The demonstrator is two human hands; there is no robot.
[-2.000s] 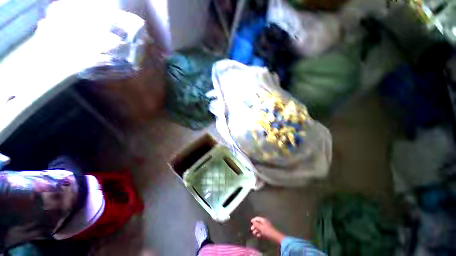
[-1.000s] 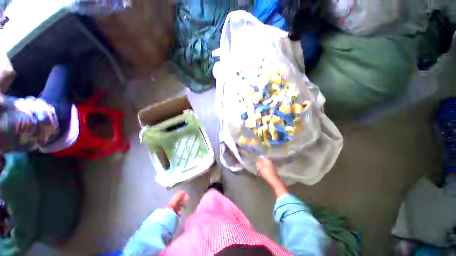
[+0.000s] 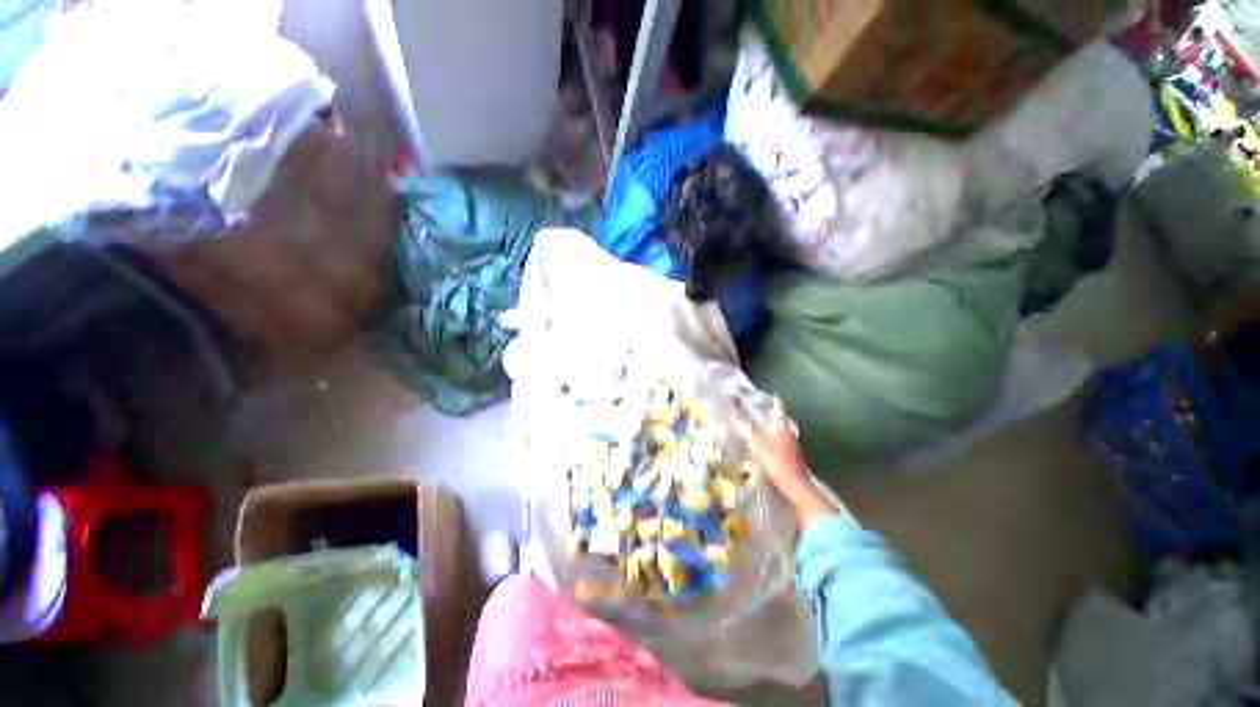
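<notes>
A large off-white woven sack [image 3: 615, 297] lies open in front of me, with a heap of small yellow-and-blue plush toy pieces [image 3: 656, 511] inside. My right hand [image 3: 777, 449] is at the sack's right rim, its fingers closed on the edge; the fingertips are blurred. My left hand is not in view. The pink apron covers the sack's near left edge.
A pale green plastic stool [image 3: 362, 622] leans on an open brown carton [image 3: 440, 553] at left, with a red plastic stool [image 3: 194, 532] beyond. Green sacks [image 3: 898, 359], a black plastic bag [image 3: 719, 221] and a carton [image 3: 912, 62] stand behind; a blue crate [image 3: 1154, 442] is at right.
My right hand has moved from the sack's near edge to its right rim. My left hand has left the picture. The view has shifted, and the sack now lies closer before me.
</notes>
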